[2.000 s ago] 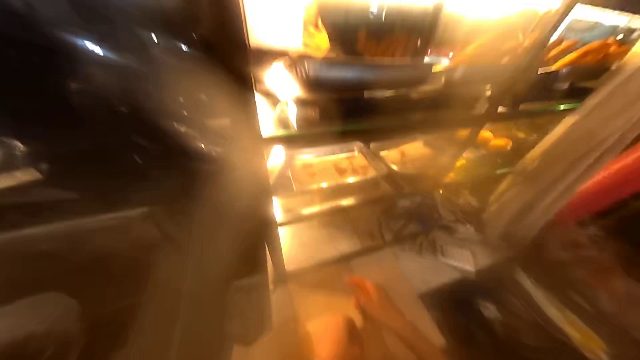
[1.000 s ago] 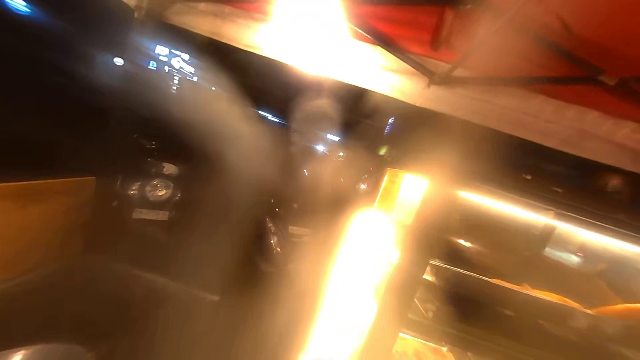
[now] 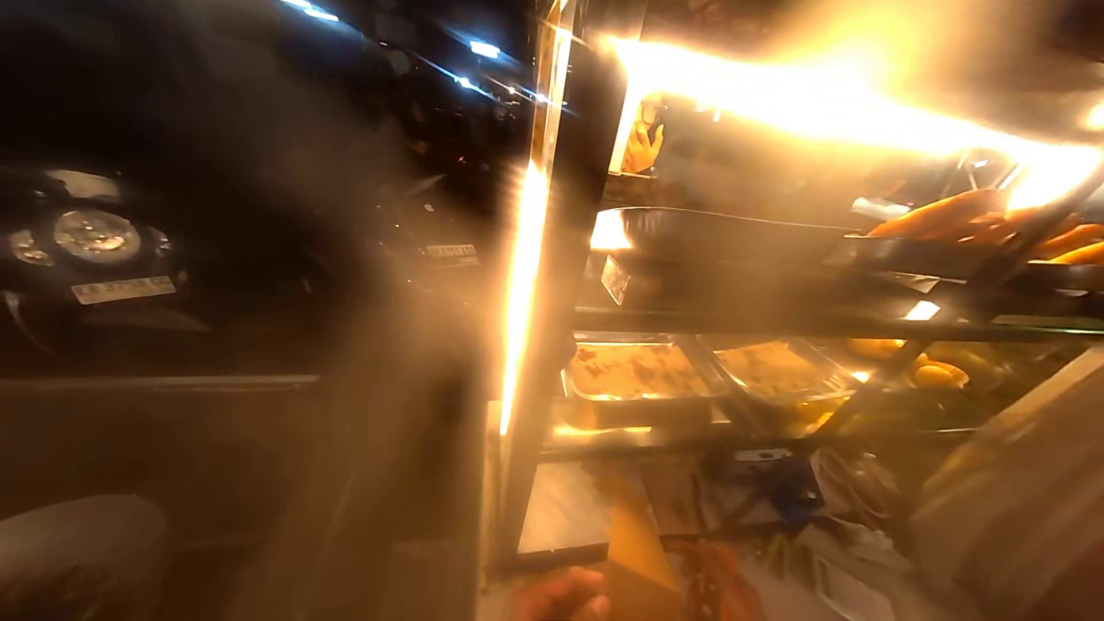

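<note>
At the bottom edge, my left hand [image 3: 562, 593] has its fingers curled against the left edge of a tan flat piece, perhaps folded paper [image 3: 640, 561]. The piece stands upright between my hands, its lower end cut off by the frame. Close to its right side is my right hand [image 3: 723, 580], blurred and partly out of view, so its grip is unclear. Beyond the hands lies a pale board [image 3: 573, 509]. Above it, a shelf of the display case bears a metal tray of food [image 3: 638, 371] and a second food tray [image 3: 776, 366].
A bright vertical post [image 3: 522, 293] stands left of the case. On the upper shelf are a dark pan [image 3: 724, 237] and orange-brown food [image 3: 957, 216]. Yellow rounded items [image 3: 938, 374] sit lower right. Cables [image 3: 849, 479] lie below. A parked vehicle's headlight [image 3: 97, 235] shows at left.
The view has swung back down to the case. Both hands are visible at the bottom again, after being out of view one second ago. A tan piece now shows between them.
</note>
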